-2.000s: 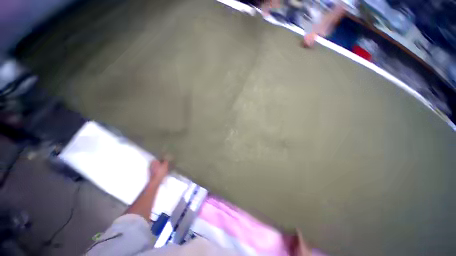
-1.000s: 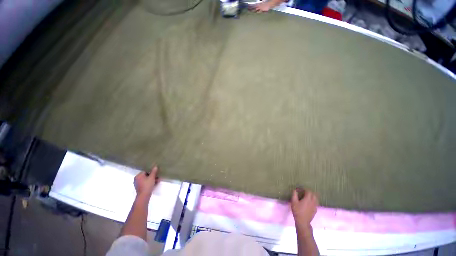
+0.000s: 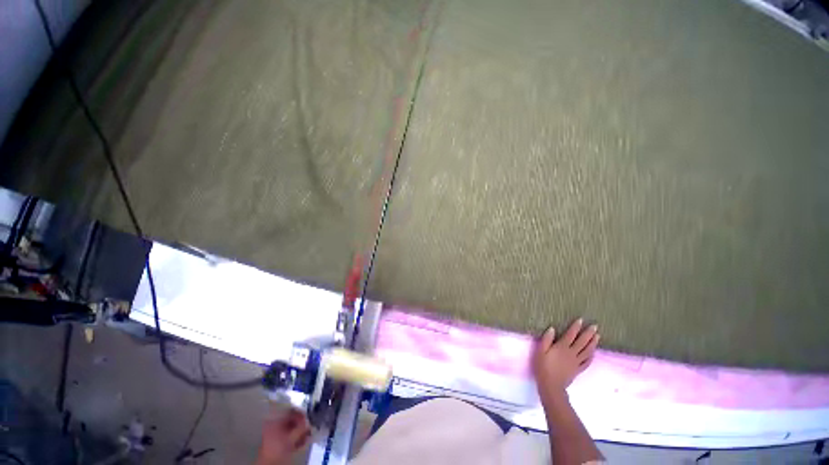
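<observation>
The olive-green fabric ply (image 3: 509,182) covers most of the table. My right hand (image 3: 564,357) lies with fingers apart on its near edge and the pink strip (image 3: 454,333). The end cutter (image 3: 357,370), with a cream cylindrical handle, sits at the near table edge on the cutter rail (image 3: 393,173), which crosses the cloth as a dark line with a red part beside it. My left hand (image 3: 289,429) is low and blurred, just below and left of the cutter; its fingers look curled, and whether it grips anything cannot be told.
A black cable (image 3: 118,186) runs from the upper left over the cloth and loops off the near edge to the cutter. White table surface (image 3: 241,283) shows left of the rail. Dark equipment (image 3: 54,311) stands at the far left, above a floor with scraps.
The cutter, earlier at the far side beside another person's hand, is now at the near edge. My left hand has left the cloth edge and moved down. My right hand has opened from its grip.
</observation>
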